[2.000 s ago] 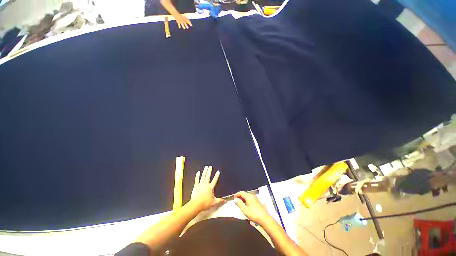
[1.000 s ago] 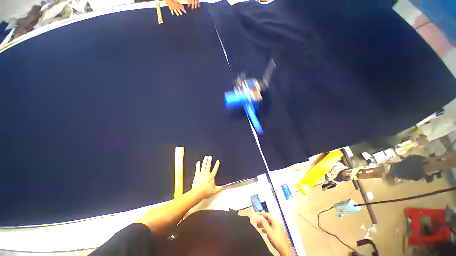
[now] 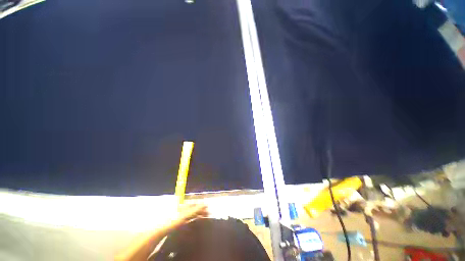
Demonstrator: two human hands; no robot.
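Note:
Dark navy fabric [image 3: 127, 102] covers most of the table, flat left of the rail and wrinkled to its right. A silver-white cutting rail [image 3: 262, 112] runs across the cloth to the near edge. The blue cutting head [image 3: 309, 240] is at the rail's near end. A yellow bar [image 3: 184, 168] lies on the cloth near the edge. My left hand [image 3: 194, 210] is blurred at the table edge beside the bar's near end; its grip is unclear. My right hand is not in view.
A dark rounded shape [image 3: 209, 242] hides part of the near edge. A thin black cable [image 3: 337, 209] hangs at the right. A yellow object [image 3: 334, 196] is beside the table. A red object [image 3: 433, 255] is at the lower right.
The rail now lies across the cloth where a thin slit showed. The blue cutting head has come from mid-cloth to the near end. My left hand has drawn back; my right hand has left view.

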